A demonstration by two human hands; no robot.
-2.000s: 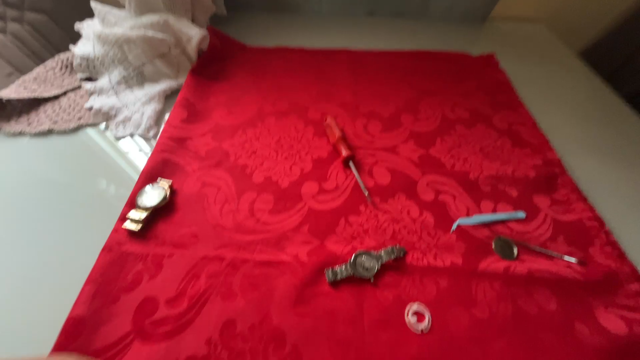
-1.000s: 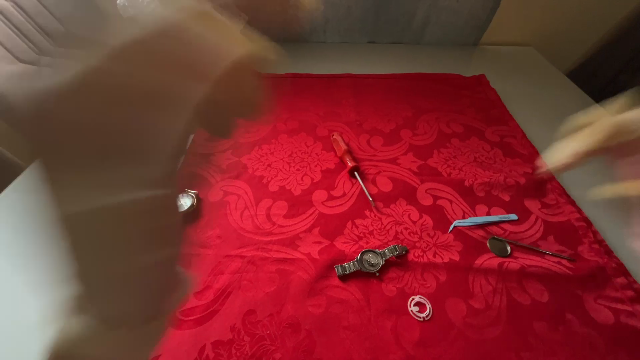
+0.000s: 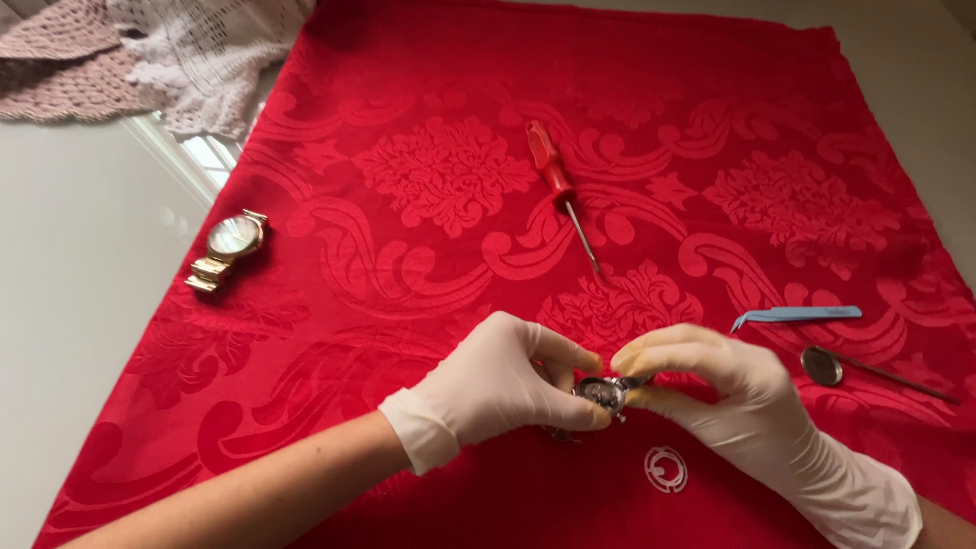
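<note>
Both hands wear white gloves. My left hand point(image 3: 511, 377) grips the case of a silver wristwatch point(image 3: 601, 393) between thumb and fingers; the inside of the case seems exposed. From the other side, my right hand point(image 3: 709, 381) holds the watch near its bracelet, partly hidden by the fingers. Just below the right fingers lies a white plastic ring point(image 3: 666, 469). Angled blue tweezers point(image 3: 808, 313) rest to the right, above a round metal disc point(image 3: 822, 366) that touches or adjoins a thin metal rod point(image 3: 900, 379). A red-handled screwdriver point(image 3: 550, 164) lies beyond the hands.
A gold-coloured wristwatch point(image 3: 234, 236) lies near the left edge of the red patterned cloth point(image 3: 427, 274). White crocheted fabric point(image 3: 206, 69) and a pinkish knitted piece point(image 3: 69, 61) are at the upper left of the glossy pale table point(image 3: 76, 229).
Both hands have come in to the silver watch and taken hold of it; it lay on the cloth in the earlier frames. The view has moved closer.
</note>
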